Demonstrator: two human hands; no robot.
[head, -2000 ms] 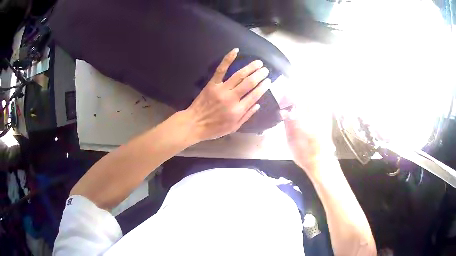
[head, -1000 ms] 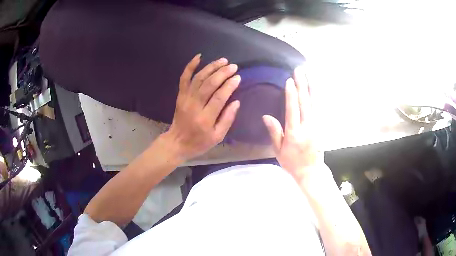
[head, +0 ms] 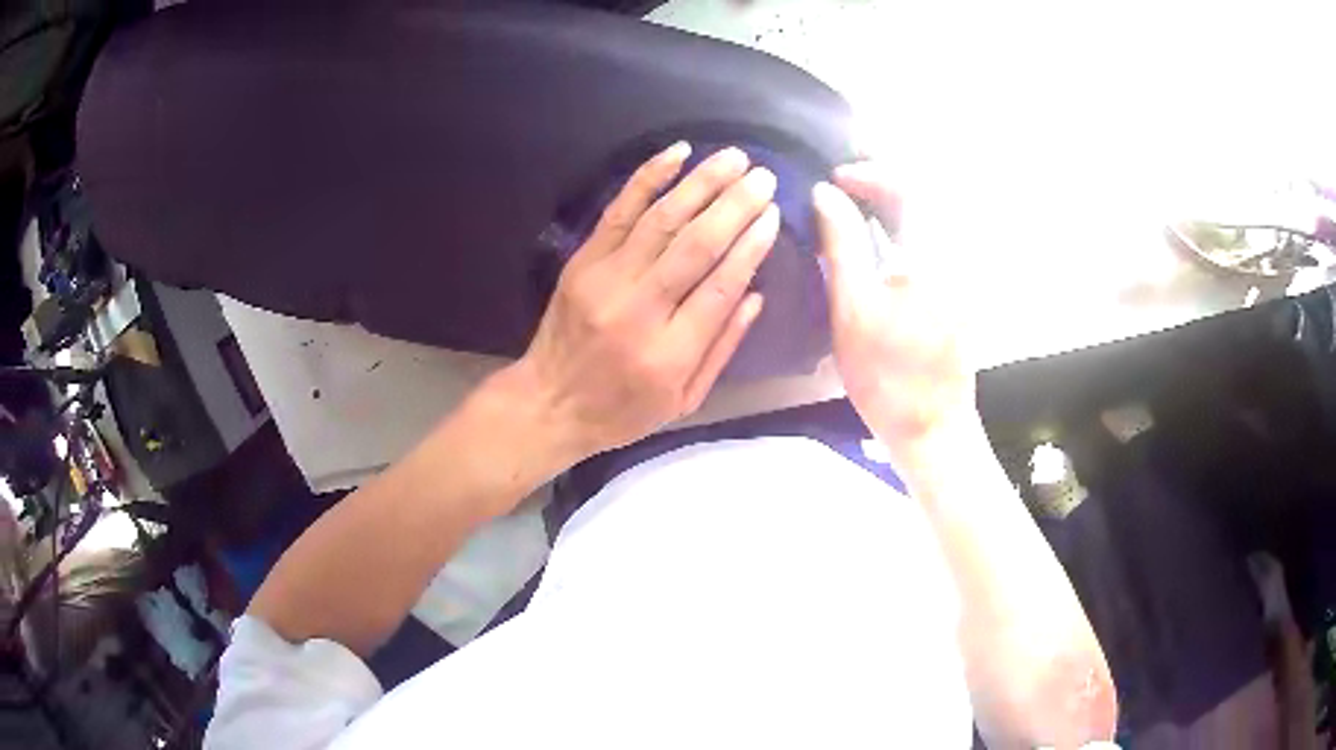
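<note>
The purple-navy fabric strip (head: 796, 191) lies in a curve on the rounded end of the dark purple-grey pressing board (head: 337, 176). My left hand (head: 652, 293) lies palm down over the strip, fingers slightly spread, covering much of it. My right hand (head: 887, 301) is at the strip's right end, at the board's edge. Its thumb and fingertips are close together there, partly washed out by glare, so whether they pinch the strip is unclear.
The off-white tabletop (head: 315, 384) extends under the board. Strong glare covers the right side. A thin looped cord (head: 1245, 246) lies at the far right. Cluttered items stand at the far left. My white top is close to the table's front edge.
My left hand has moved right and slightly up, from beside the strip onto it. My right hand's fingers, spread upward a second ago, have drawn together at the strip's right end.
</note>
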